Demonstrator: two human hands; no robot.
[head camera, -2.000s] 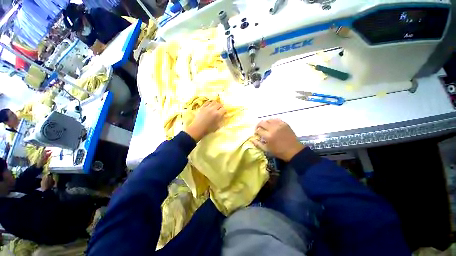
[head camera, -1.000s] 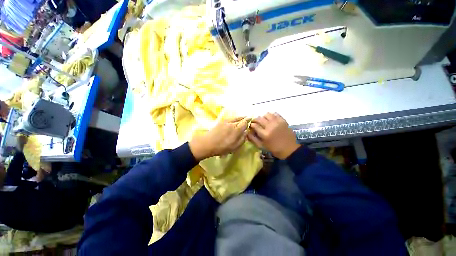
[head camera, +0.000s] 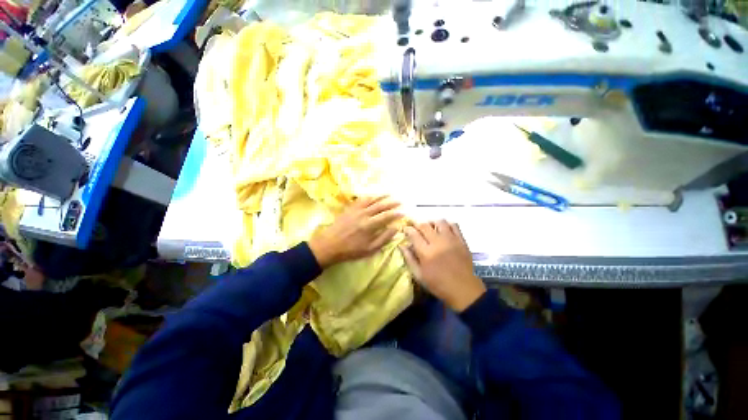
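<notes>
A bright yellow garment piece (head camera: 361, 295) hangs over the table's front edge onto my lap. My left hand (head camera: 358, 231) lies on it with the fingers bent over the cloth. My right hand (head camera: 441, 256) is close beside it, its fingertips on the same cloth near the table edge. Both hands hold the cloth; the fingertips partly hide the pinched part. More yellow cloth (head camera: 287, 107) is heaped on the table to the left of the needle area, washed pale by glare.
The white JACK sewing machine (head camera: 525, 102) stands behind the hands. Blue thread snips (head camera: 533, 194) and a dark green handled tool (head camera: 554, 151) lie under its arm. A marked strip (head camera: 590, 272) runs along the front edge. Another machine (head camera: 49, 164) stands at left.
The hands first came together on the cloth; now they lie slightly apart and flatter on it. The view has shifted, so the neighbouring workers at left are mostly out of the picture.
</notes>
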